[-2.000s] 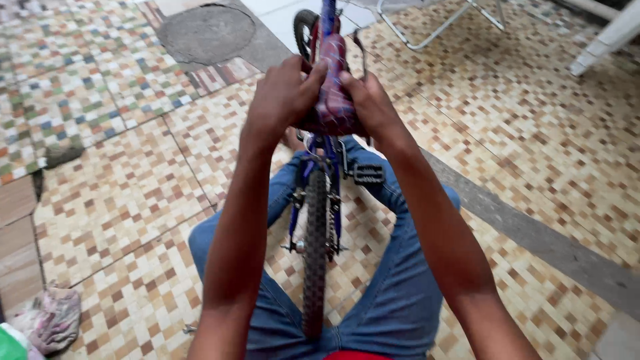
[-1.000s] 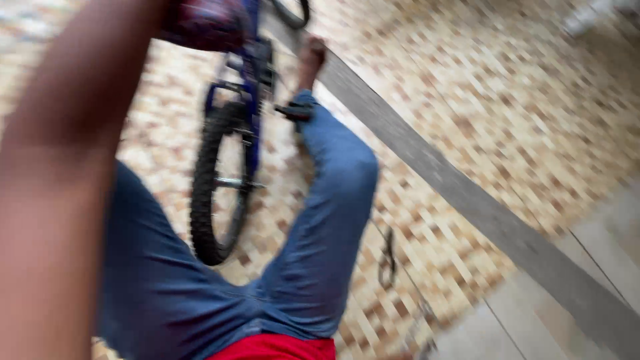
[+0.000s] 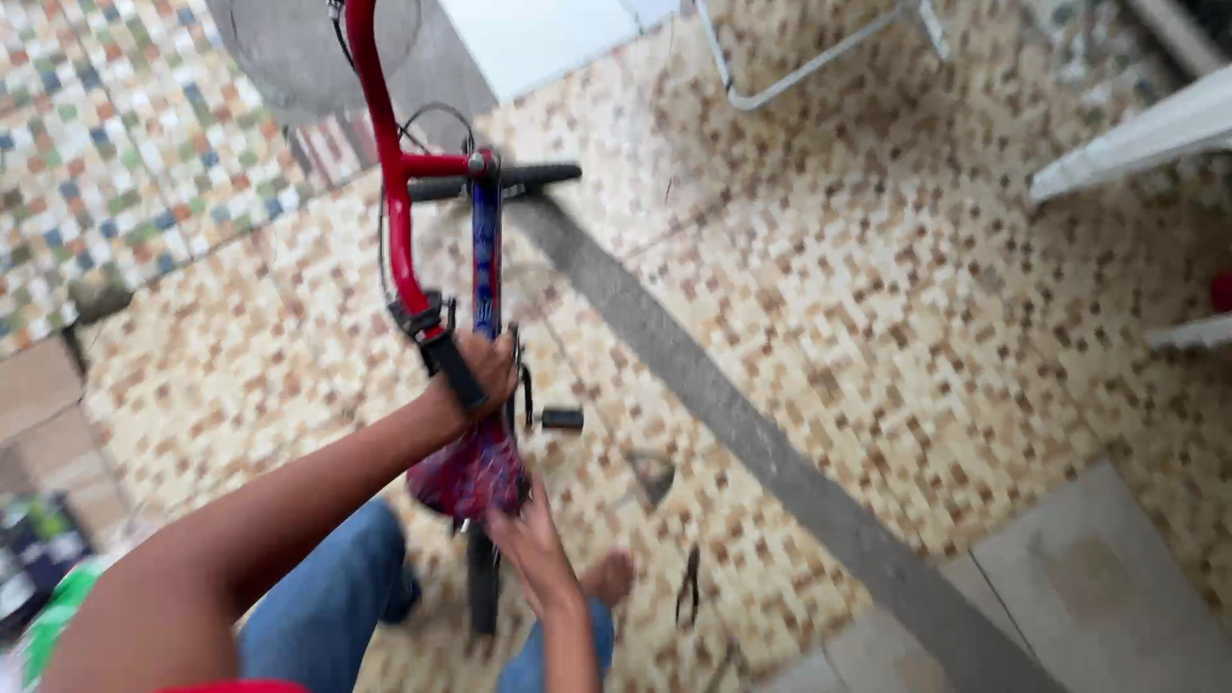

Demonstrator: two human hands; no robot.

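A small bicycle with a blue frame [image 3: 486, 255], red handlebar [image 3: 387, 125] and patterned purple-red saddle [image 3: 467, 476] stands before me. The handlebar is turned sideways. My left hand [image 3: 488, 371] is at the frame and the saddle's front, partly behind the black handlebar grip [image 3: 454, 371]; what its fingers close on is hidden. My right hand [image 3: 529, 539] touches the rear right edge of the saddle, its fingers blurred. The rear wheel [image 3: 482, 582] is below the saddle, and a black pedal [image 3: 562, 419] sticks out to the right.
Dark-handled pliers [image 3: 687, 587] lie on the tiled floor right of my bare foot [image 3: 608, 577]. White metal chair legs [image 3: 818, 67] stand at the top, and a white plastic leg [image 3: 1126, 144] at the right. Cloth and green material [image 3: 58, 606] lie at lower left.
The handlebar has come into view, turned sideways. Two seconds ago both hands were on the saddle; my left hand is now farther forward, by the frame. The view has shifted widely.
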